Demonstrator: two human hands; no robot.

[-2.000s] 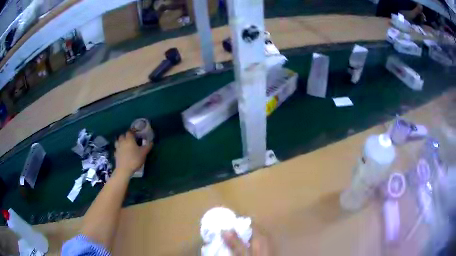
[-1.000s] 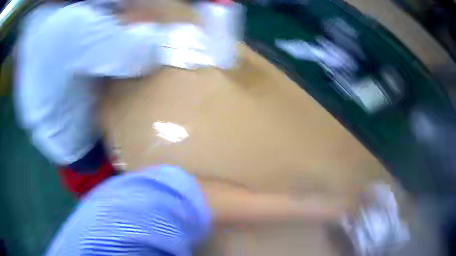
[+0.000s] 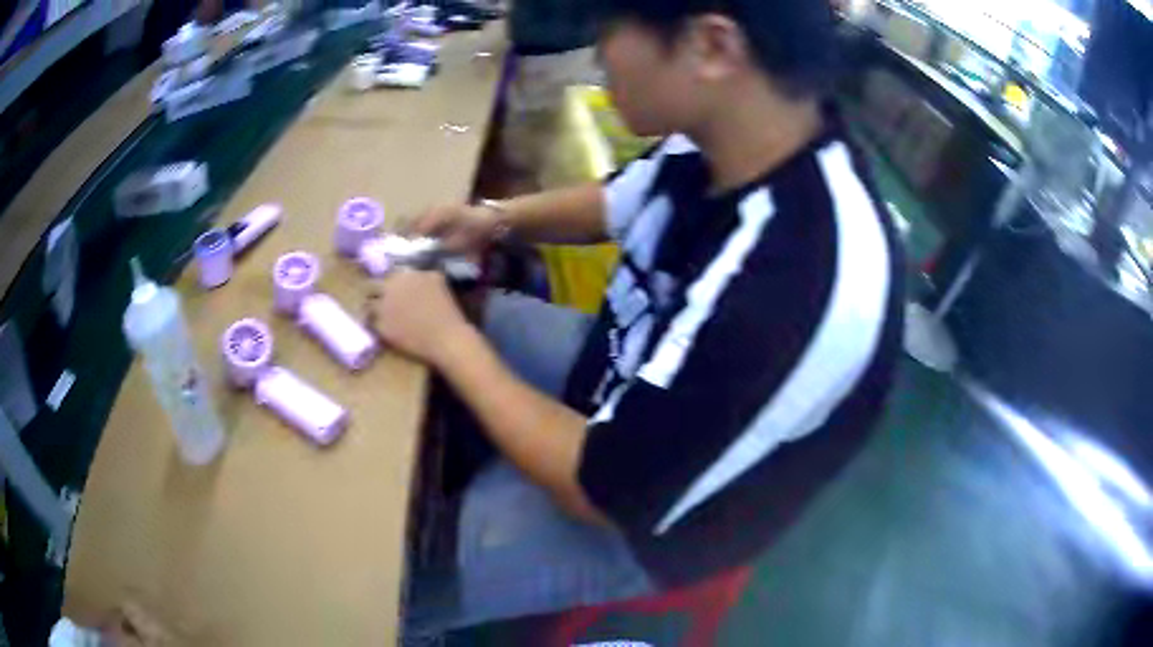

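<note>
My right hand (image 3: 133,626) is at the bottom left edge, blurred and mostly cut off, with its fingers against a white cloth (image 3: 73,633). My left hand is not in view. Two lilac mini fans (image 3: 300,405) (image 3: 338,331) lie side by side on the brown bench (image 3: 253,544), slotted heads towards the back. Another lilac fan with a dark part (image 3: 215,258) lies behind them near the belt. A whitish squeeze bottle (image 3: 180,379) with a pale nozzle stands left of the fans.
A seated person (image 3: 759,341) in a black and white shirt is at the bench's right side, both hands at a lilac fan (image 3: 359,223). White boxes (image 3: 162,190) are on the green belt (image 3: 108,272) at left. More lilac items (image 3: 398,57) lie far along the bench.
The view has swung far to the right, from a blurred view with a blue sleeve and cloth to the fans and the neighbouring person. My left arm is out of view.
</note>
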